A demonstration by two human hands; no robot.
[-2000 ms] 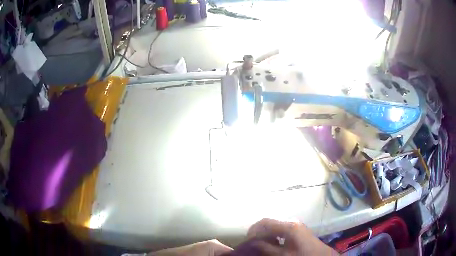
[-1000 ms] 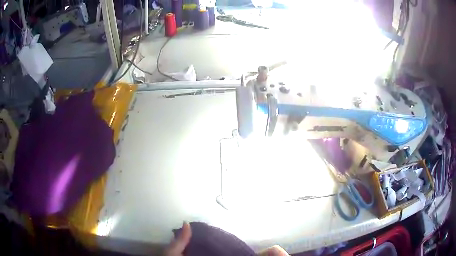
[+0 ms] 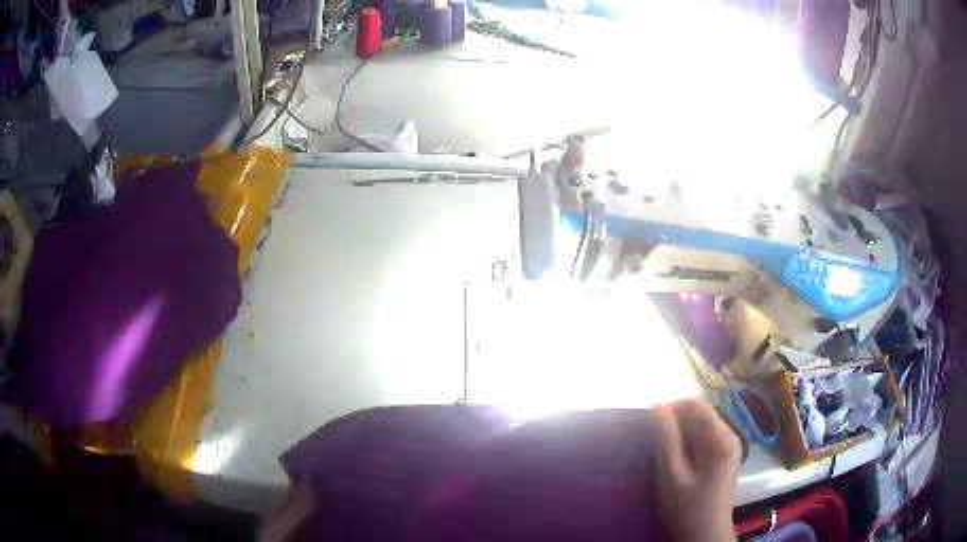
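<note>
A dark purple fabric panel (image 3: 477, 471) is spread over the front edge of the white table, below the machine. My right hand (image 3: 697, 466) holds its right edge, thumb and fingers closed on it. My left hand (image 3: 288, 516) is at the panel's lower left, blurred and mostly cut off by the picture's edge; its grip does not show clearly. The white sewing machine (image 3: 689, 249) with a blue stripe stands beyond the panel. The needle area is lost in glare. A purple heap of cut pieces (image 3: 127, 307) lies at the left on yellow plastic wrap (image 3: 255, 196).
Blue-handled scissors (image 3: 755, 413) lie right of my right hand, partly hidden. A scrap box (image 3: 843, 408) with white bits stands beside them. A red basket (image 3: 816, 517) is low at the right. A red thread spool (image 3: 369, 32) stands behind the table.
The purple panel has come up from the lower edge and is now spread wide over the table front. My right hand has risen to its right edge. My left hand has moved left and down.
</note>
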